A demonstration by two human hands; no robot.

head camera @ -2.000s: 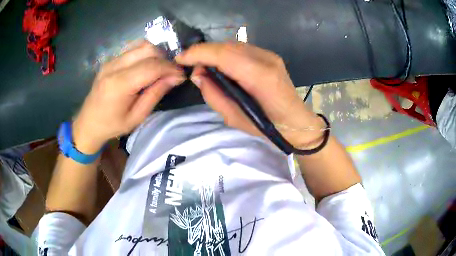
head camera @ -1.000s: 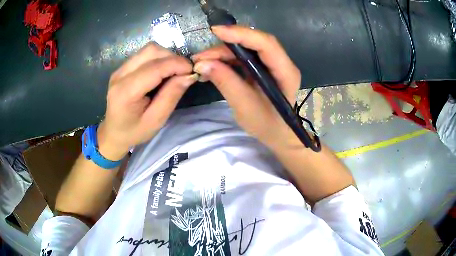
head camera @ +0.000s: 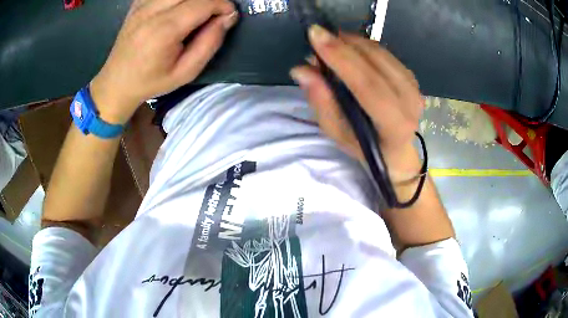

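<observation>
My right hand (head camera: 367, 93) is blurred and holds the black soldering iron (head camera: 358, 121) across the palm, its handle end and cord by my wrist. The iron's front end is blurred near the top edge and its tip cannot be made out. My left hand (head camera: 165, 53) is at the upper left, thumb and forefinger close together; whether a small part is between them cannot be told. A white-silver board piece (head camera: 268, 6) lies on the dark mat between my hands, cut off by the top edge.
A narrow white strip (head camera: 378, 20) lies beyond my right hand. A red housing (head camera: 73, 3) shows at the top left edge. Black cables (head camera: 554, 74) loop at the mat's right. Below the dark mat (head camera: 461, 62) are a red stool (head camera: 520, 140) and a cardboard box (head camera: 47, 149).
My hands have moved apart, the right one to the right with the iron. The view has shifted, so the red housings are mostly out of the picture and the white strip shows.
</observation>
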